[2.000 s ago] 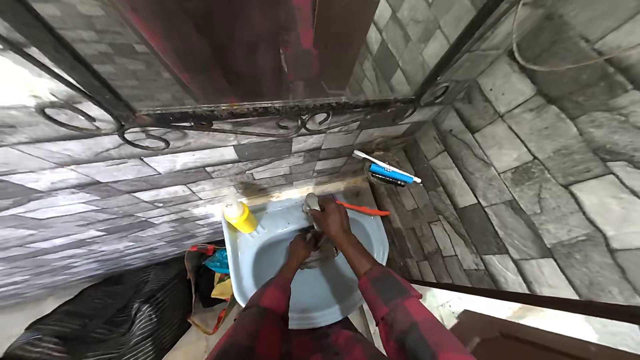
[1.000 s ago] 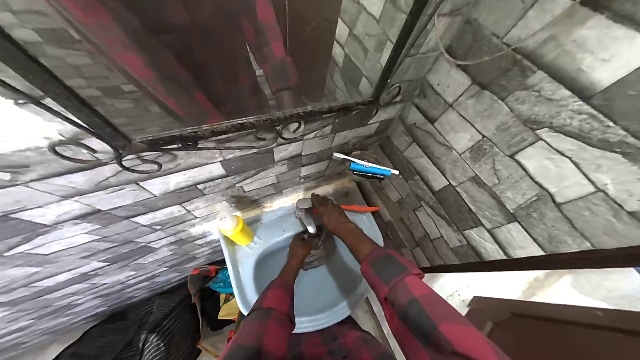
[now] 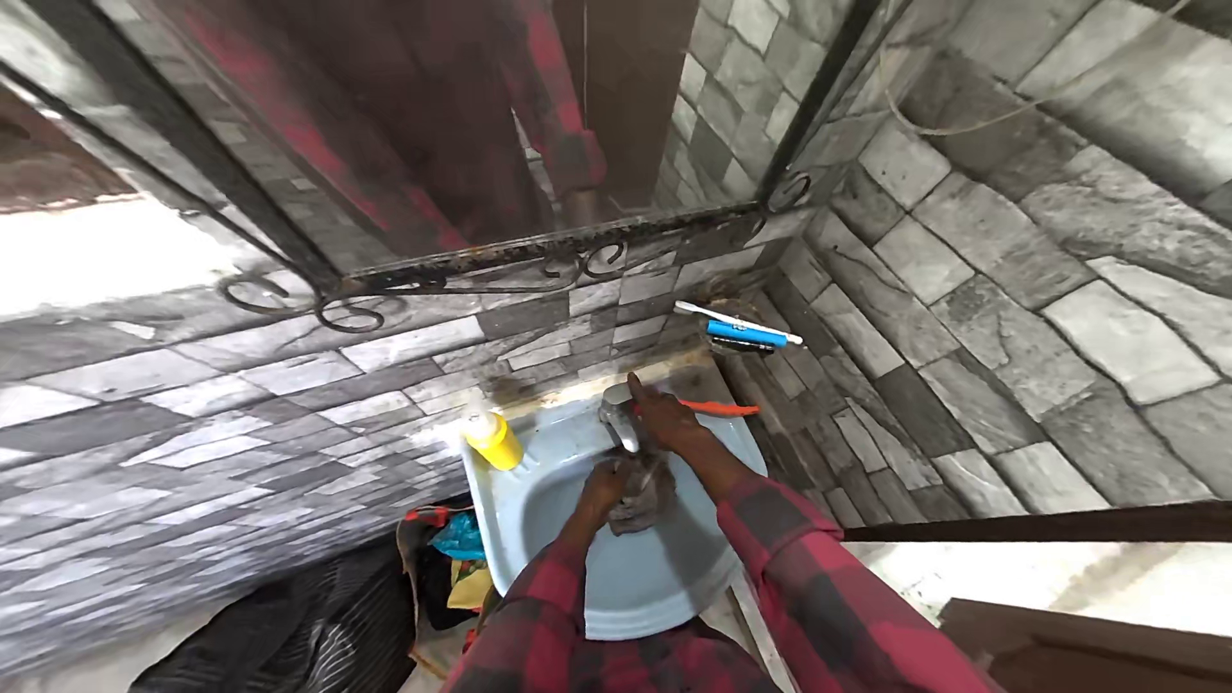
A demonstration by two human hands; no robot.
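A wet-looking grey-brown cloth [image 3: 635,512] hangs in the light blue washbasin [image 3: 645,611], below the spout of a metal tap [image 3: 619,421]. My left hand [image 3: 604,484] grips the upper left part of this cloth under the spout. Just right of the tap is my right hand [image 3: 662,416], its index finger pointing up beside the tap's top; whether its other fingers hold anything is hidden. Behind that hand an orange-handled item [image 3: 720,409] lies on the basin's back right rim. On the rim's left corner stands a yellow bottle [image 3: 495,443] with a pale top.
A white toothbrush [image 3: 736,322] and a blue tube [image 3: 747,334] rest at the tiled corner. The mirror's black metal frame [image 3: 549,246] with scrollwork juts above the basin. Bags and a dark striped cloth [image 3: 298,616] lie at lower left.
My right hand has shifted from on top of the tap to its right side. The cloth hangs lower and shows more plainly below my left hand.
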